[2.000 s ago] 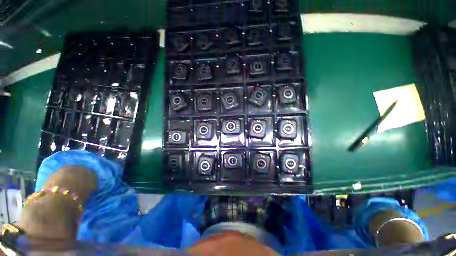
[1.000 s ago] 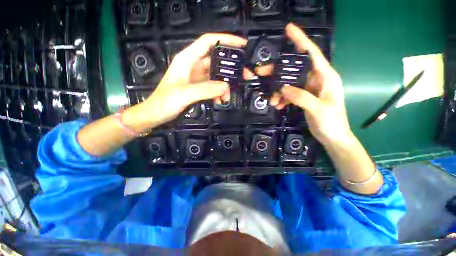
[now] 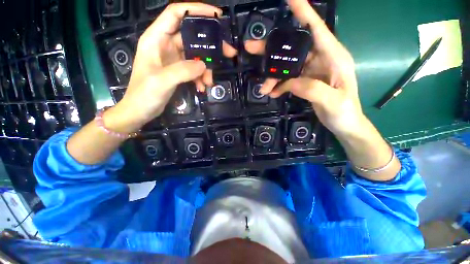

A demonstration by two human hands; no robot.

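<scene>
My left hand (image 3: 160, 72) holds a black square smartwatch unit (image 3: 202, 40), screen up, with white text and small red and green buttons; my thumb is at its lower edge. My right hand (image 3: 327, 77) holds a second smartwatch unit (image 3: 286, 52), tilted, with the same kind of page lit; my thumb is by its lower edge. Both are held above the loaded tray (image 3: 234, 163), whose pockets hold units with the ringed backs up, such as one at the front right (image 3: 300, 132). The hands and units hide part of the tray.
Another black tray (image 3: 36, 98) with shiny pockets lies on the left. On the green mat (image 3: 381, 31) at the right, a dark pen (image 3: 410, 73) lies across a pale yellow paper note (image 3: 442, 50). A dark edge shows at the far right.
Both hands have come in from the bottom edge, each now holding a unit. Since one second ago, the screens have changed from rows of text to red and green buttons. The view has shifted.
</scene>
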